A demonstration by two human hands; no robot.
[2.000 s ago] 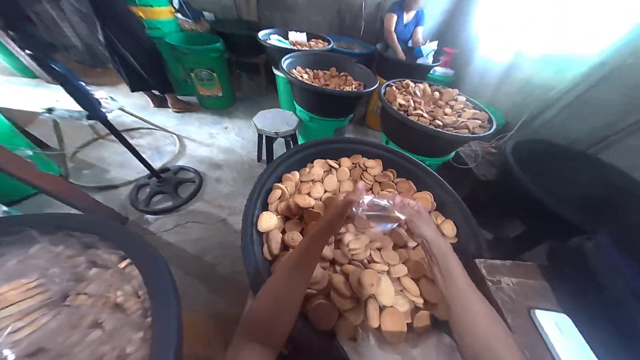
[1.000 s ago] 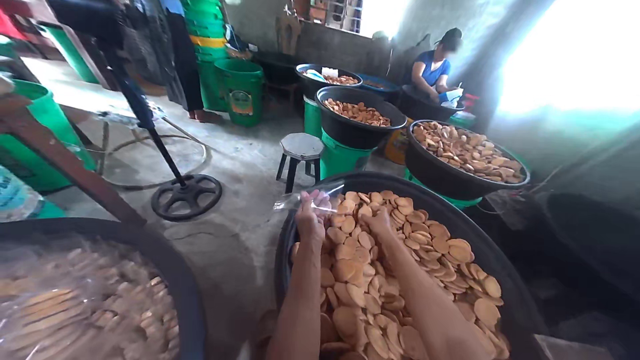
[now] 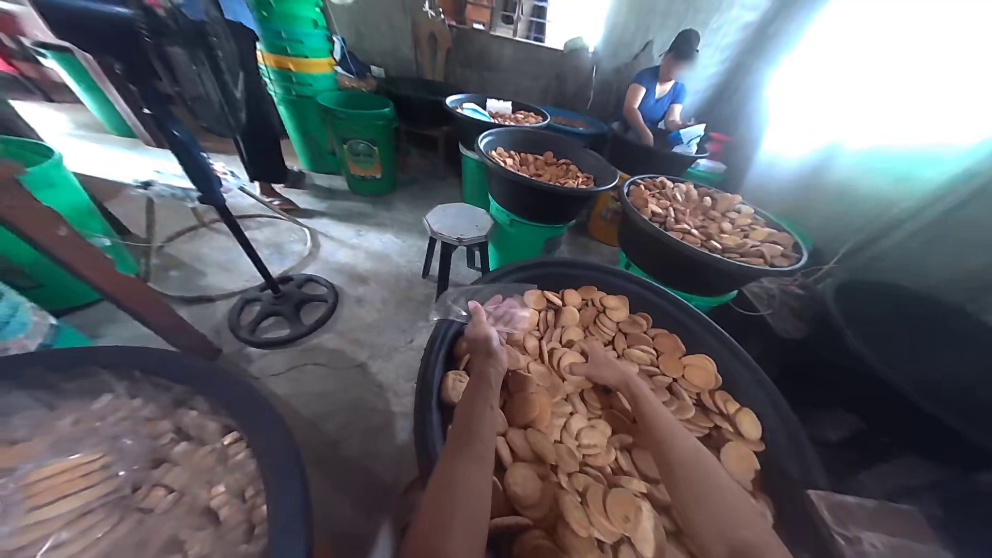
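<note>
A large black tub point(image 3: 775, 434) full of round flat brown biscuits point(image 3: 593, 438) stands right in front of me. My left hand point(image 3: 487, 337) holds a clear plastic bag point(image 3: 457, 302) at the tub's far left rim; the bag spreads out left and right of the fingers. My right hand point(image 3: 601, 364) rests among the biscuits right of the bag, its fingers bent on a biscuit; whether it grips it is not plain.
Another tub point(image 3: 287, 457) with bagged biscuits is at lower left. A stool point(image 3: 457, 225), a pedestal stand point(image 3: 283, 310), green buckets point(image 3: 360, 143) and further biscuit tubs point(image 3: 632, 225) stand beyond. A person in blue point(image 3: 659, 101) works behind; another person's legs point(image 3: 263, 124) show at left.
Two seconds ago both hands were together at the clear bag over the biscuits. They have since parted, the bag staying with my left hand and my right hand down among the biscuits.
</note>
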